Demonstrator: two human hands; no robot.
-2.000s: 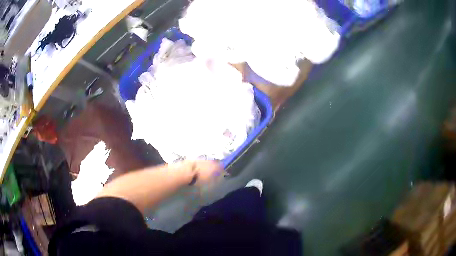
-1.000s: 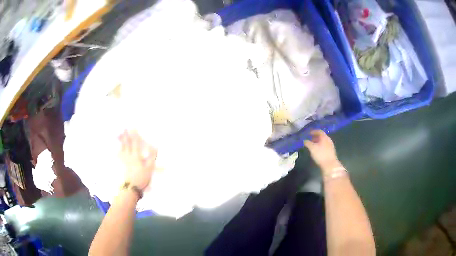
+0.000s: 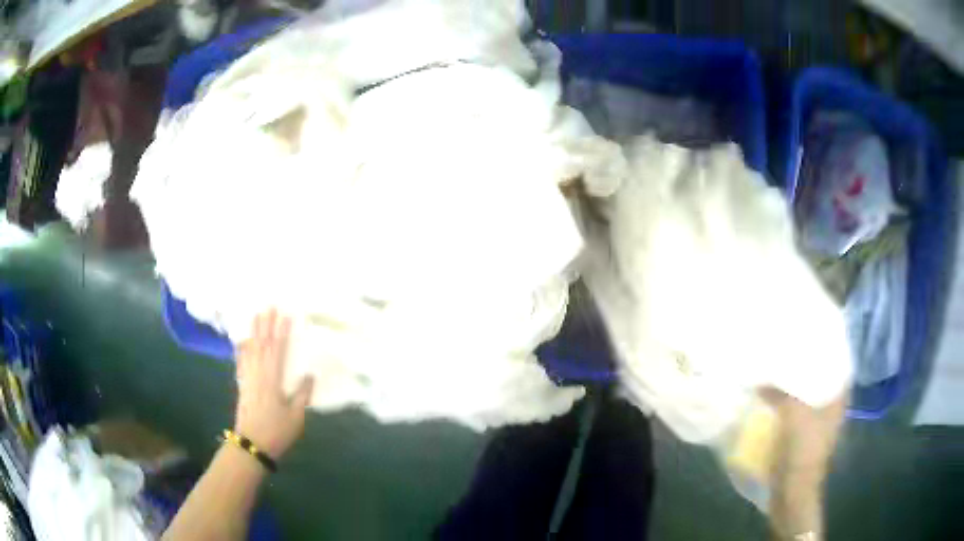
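Observation:
A large heap of cream-white garments fills and overhangs a blue crate. My left hand rests with spread fingers against the heap's near left edge. My right hand, blurred, grips the near end of a cream garment bundle, its fingers partly hidden by cloth. The bundle lies slanted over the right part of a second blue crate. A yellowish patch shows beside my right hand.
A third blue crate at the right holds white and greenish cloth with a red mark. A table edge is at the upper left. White cloth lies at the lower left. The green floor shows below the crates.
My right hand has moved right from the crate rim and taken hold of the cream bundle, which has shifted towards me. My left hand has moved down to the heap's near edge.

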